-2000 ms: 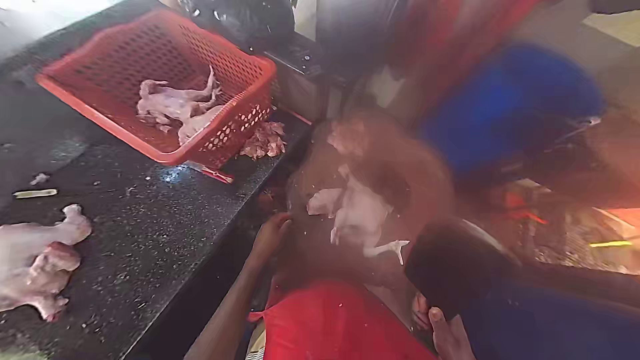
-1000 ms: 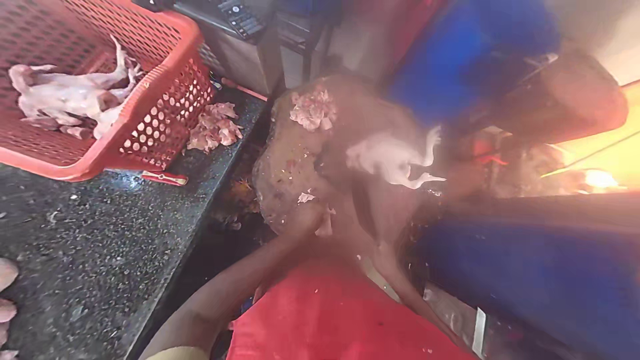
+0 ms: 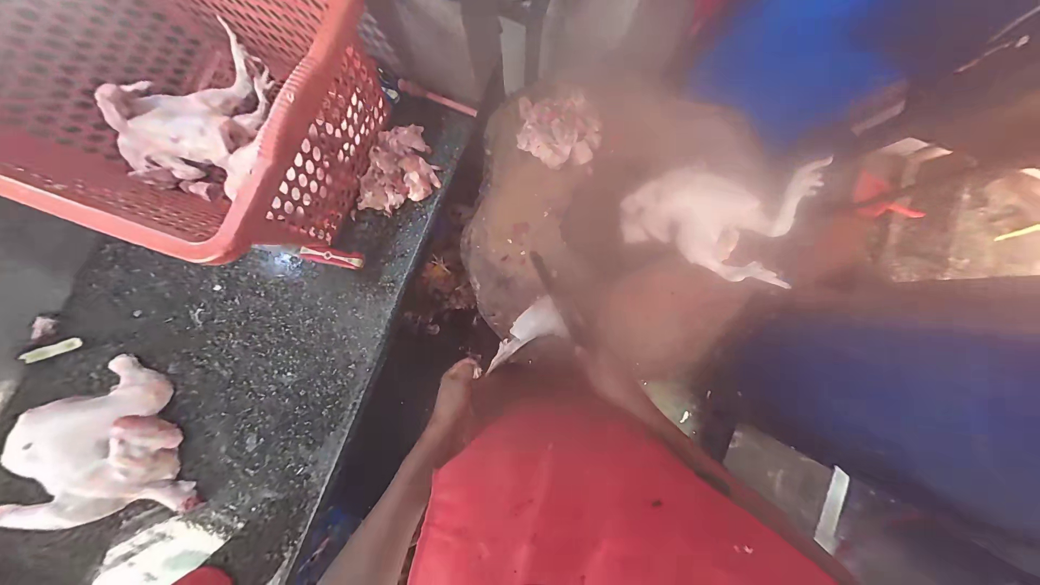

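Observation:
My left hand is low by the near edge of a round chopping block, close to the tip of a pale chicken piece; whether it grips that tip is unclear. Blurred, my right hand is just right of the piece. A dark narrow thing like a blade slants up from it; the grip cannot be made out. A plucked whole chicken with feet lies on the block's right side, hazy. A heap of chopped meat sits at the far side.
Left, a red perforated plastic basket holds plucked chicken on a dark speckled counter. Meat scraps lie beside it. Another plucked chicken is nearer. Blue barrel-like objects stand on the right.
The whole chicken has gone from the block's middle to its right side. My left hand, over the block one second ago, has come back to its near edge. The pale piece now shows between my hands.

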